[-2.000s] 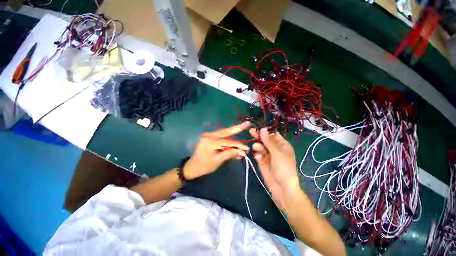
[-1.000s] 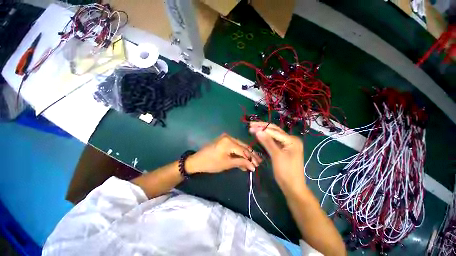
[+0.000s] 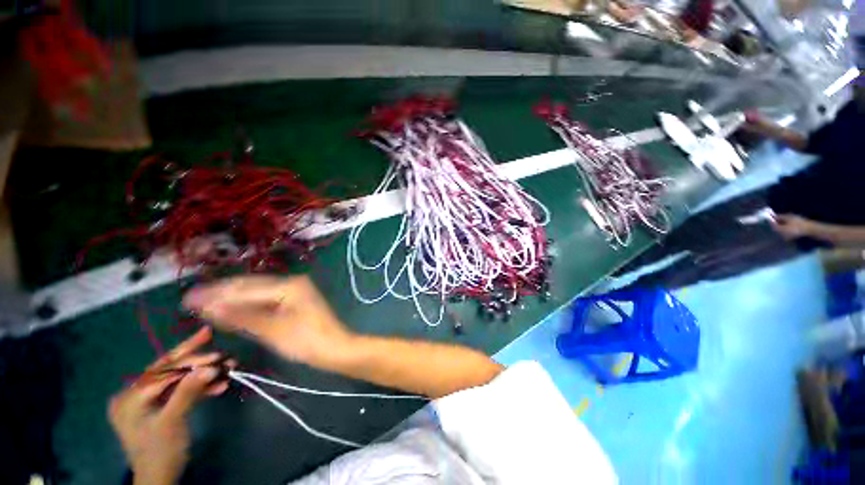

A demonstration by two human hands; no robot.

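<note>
My left hand (image 3: pixel 163 407) is at the lower left, its fingertips closed on the ends of two white leads (image 3: pixel 302 389) that run right towards my sleeve. Short red wire shows by the fingers. My right hand (image 3: pixel 275 317) is just above and right of it, blurred, fingers pointing left; whether it holds anything cannot be told. A tangled pile of red leads (image 3: pixel 232 204) with small black ends lies beyond my right hand.
A large bundle of white and red harnesses (image 3: pixel 465 218) lies right of the red pile, with a smaller bundle (image 3: pixel 621 175) farther right. A blue stool (image 3: pixel 640 327) stands on the blue floor. Another person's arm (image 3: pixel 825 230) is at the right edge.
The view has swung right: the black heap and white paper are out of the picture, and the stool and another person have come in. My left hand still holds the white leads.
</note>
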